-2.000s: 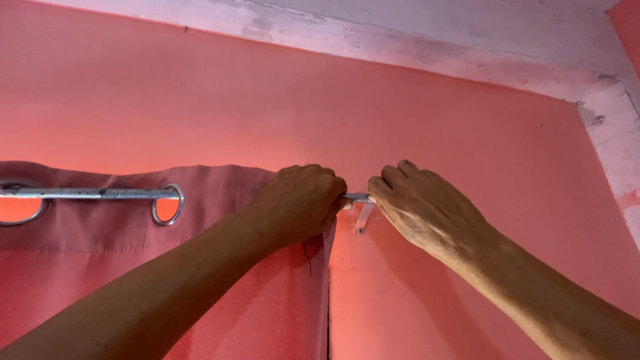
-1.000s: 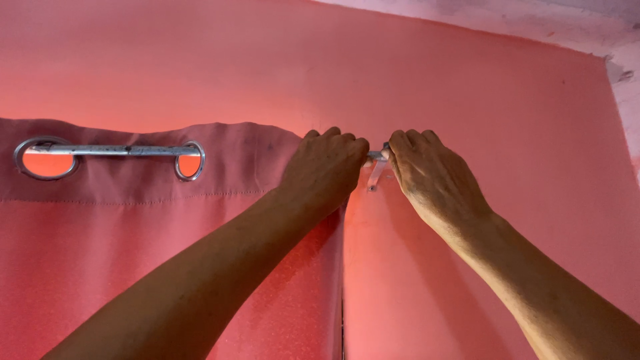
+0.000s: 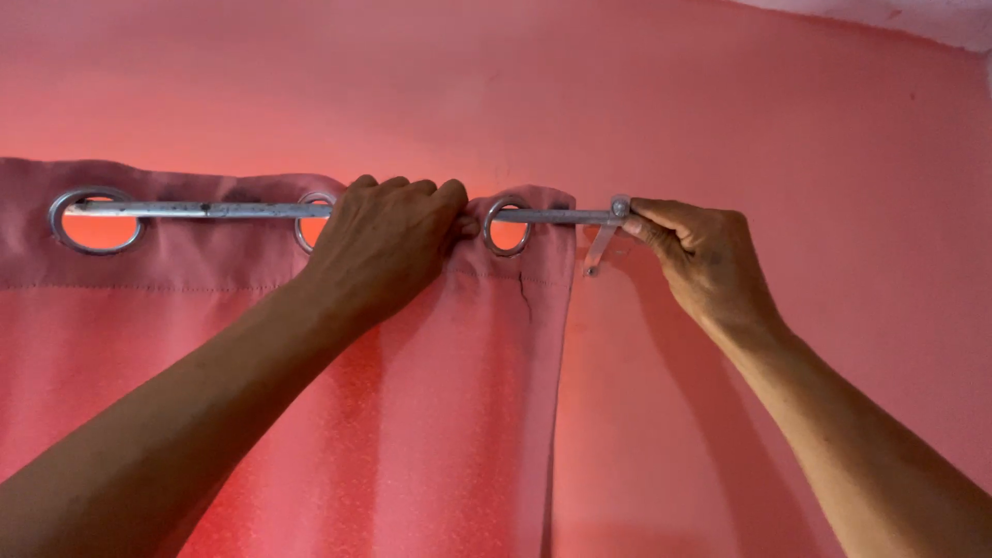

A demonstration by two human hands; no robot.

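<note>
A metal curtain rod (image 3: pixel 256 210) runs through the metal grommets (image 3: pixel 508 226) of a pink-red curtain (image 3: pixel 449 387). My left hand (image 3: pixel 391 232) is closed around the rod and the curtain's top band, between two of the rings. At the rod's right end, my right hand (image 3: pixel 694 252) pinches with thumb and fingers beside a wall bracket (image 3: pixel 601 246). The bracket's round top (image 3: pixel 620 206) meets the rod there. Just what the right fingertips grip, rod end or bracket, is partly hidden. A dark loose thread (image 3: pixel 525 296) hangs below the rightmost ring.
Behind the curtain and to its right is a pink wall (image 3: pixel 868 232). A pale ceiling edge (image 3: pixel 891 19) crosses the upper right corner. The curtain's right edge hangs left of the bracket, and an arm's shadow falls on the wall below it.
My left hand has moved left along the rod, away from the bracket, uncovering the rightmost ring and the rod's end section. My right hand stays at the bracket.
</note>
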